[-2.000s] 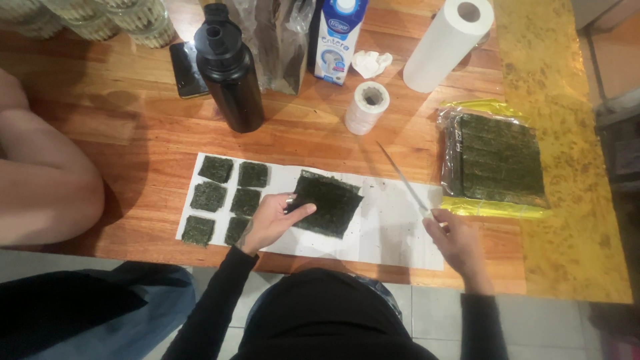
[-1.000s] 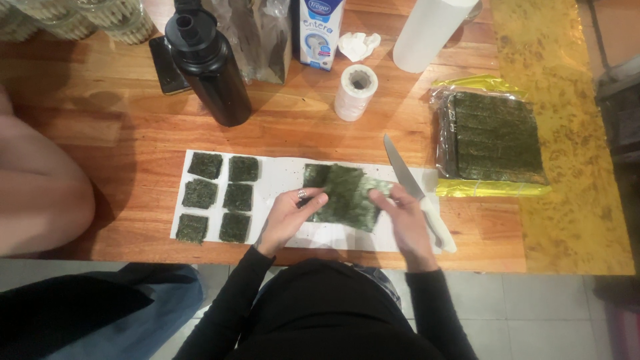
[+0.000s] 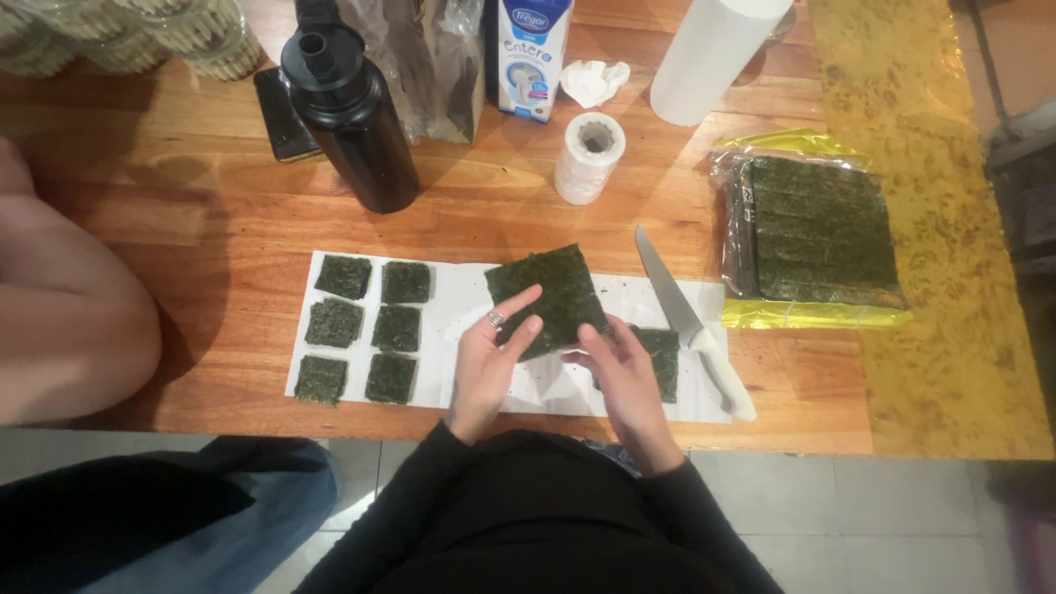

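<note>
Both hands hold a piece of dark green nori [image 3: 549, 301], tilted above white paper [image 3: 437, 330]. My left hand [image 3: 492, 355] has its ringed index finger and thumb on the nori's left part; my right hand [image 3: 623, 371] pinches its lower right corner. Another nori piece [image 3: 664, 363] lies on the paper, partly behind my right hand. To the right a knife with a white handle [image 3: 719, 371] rests across the paper, its blade pointing away from me. Several small nori squares [image 3: 396, 328] lie in two columns on the paper's left part. A stack of nori sheets [image 3: 825, 231] sits on yellow and clear wrapping at the right.
A black bottle [image 3: 355, 124], a phone [image 3: 285, 115], a milk carton [image 3: 532, 58], crumpled tissue [image 3: 594, 82], a small white roll [image 3: 590, 161] and a large paper roll [image 3: 714, 58] stand or lie beyond the paper. Stacked glass jars [image 3: 198, 37] are back left. Another person's arm [image 3: 74, 305] rests at left.
Two seconds ago my right hand held the knife; a second ago the knife lay on the paper and both hands held nori. Now one piece lies at the right and the other is raised between my hands.
</note>
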